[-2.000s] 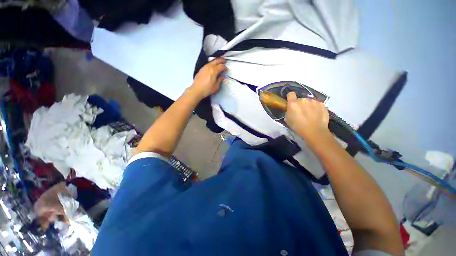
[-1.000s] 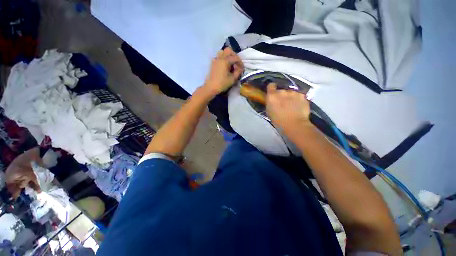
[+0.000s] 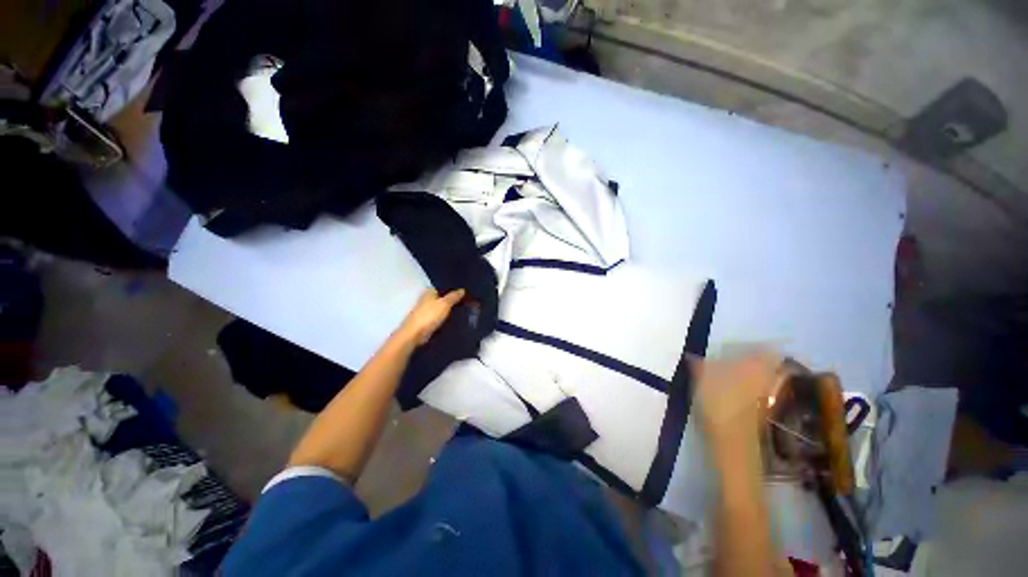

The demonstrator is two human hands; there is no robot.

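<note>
The garment (image 3: pixel 586 319) lies on the table in front of me, whitish wrong side up, with black seam strips and a broad black band (image 3: pixel 680 394) along its right edge. My left hand (image 3: pixel 434 314) grips the black facing (image 3: pixel 462 287) at its left side. A small black patch (image 3: pixel 564 427) lies on its near edge. The steam iron (image 3: pixel 806 423) stands at the right table edge, its handle upright. My right hand (image 3: pixel 735 385) is blurred just left of the iron; its fingers cannot be made out, nor whether it touches the iron.
A large black garment pile (image 3: pixel 338 101) covers the table's far left. The pale blue table (image 3: pixel 778 214) has grey-blue cloth (image 3: pixel 915 451) at its right corner. White cloth scraps (image 3: pixel 102 473) lie in a heap at lower left. Concrete floor (image 3: pixel 733 45) shows beyond the table.
The iron has moved off the garment to the right table edge, with my right hand near it. My left hand has moved onto the black facing. The view has shifted, showing the pile and whole table.
</note>
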